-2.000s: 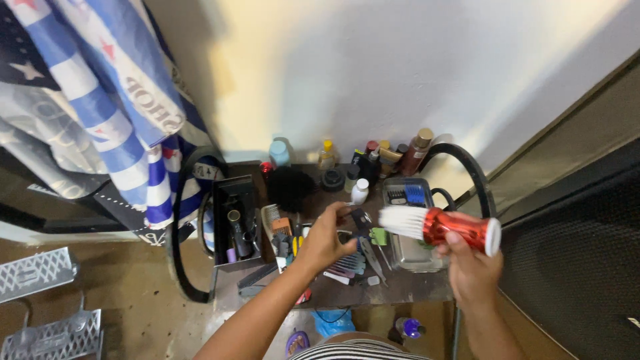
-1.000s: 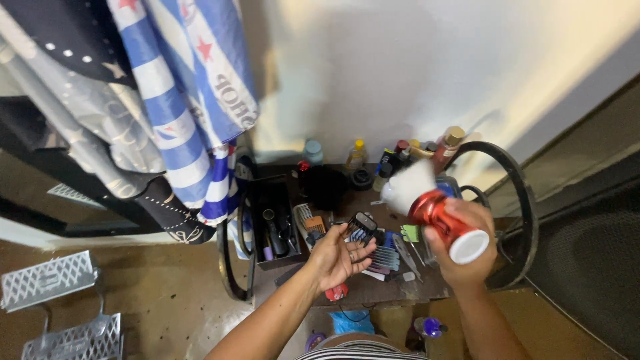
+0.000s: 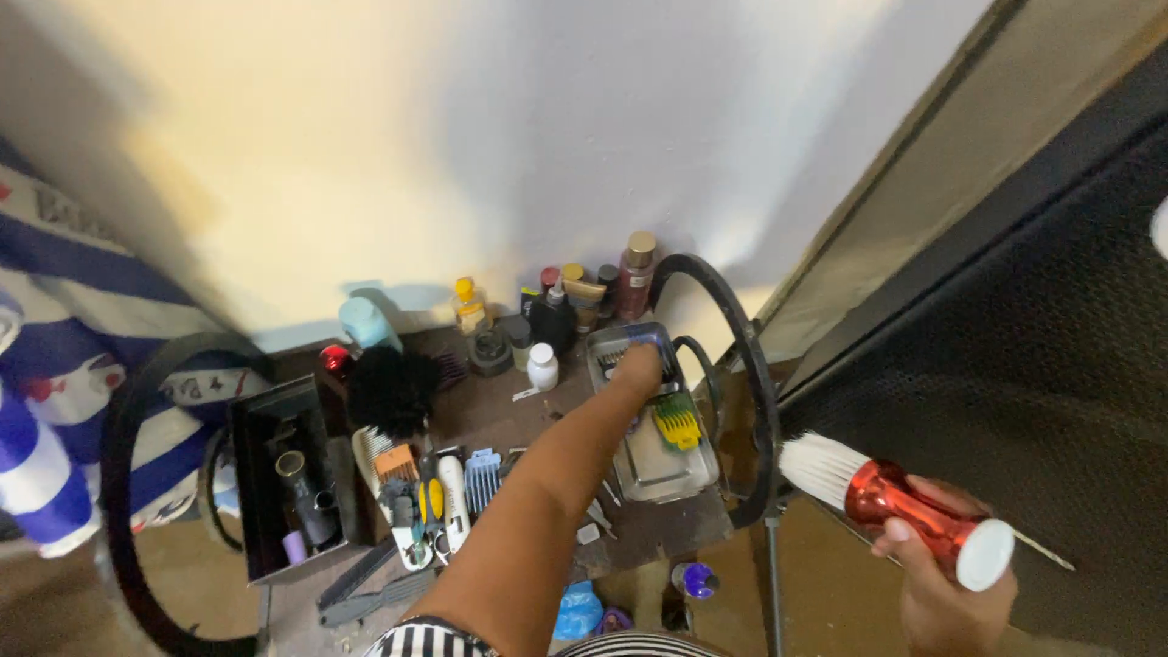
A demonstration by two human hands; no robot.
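Note:
My right hand (image 3: 949, 557) grips a barber's neck duster brush (image 3: 899, 502) by its shiny red handle, white bristles pointing left and white base towards me. Over the back of a clear plastic container (image 3: 671, 465) is my left hand (image 3: 639, 365), its fingers down among dark clipper guards; whether they hold anything is hidden. A yellow clipper guard (image 3: 678, 426) lies in the same container. Left of my forearm are a white hair clipper (image 3: 453, 493), a light blue clipper guard (image 3: 483, 476), an orange clipper guard (image 3: 396, 463) and combs.
Bottles, among them a white one (image 3: 542, 367) and a pink one (image 3: 636, 278), stand along the wall. A black tray (image 3: 265, 493) holds dark tools at the left. Black curved armrests (image 3: 748, 392) flank the brown table (image 3: 675, 529). Striped cloth (image 3: 55, 383) hangs at far left.
My left hand has moved from the tools at the table's middle to the clear container at the right. The brush remains in my right hand, now farther right. The view has shifted.

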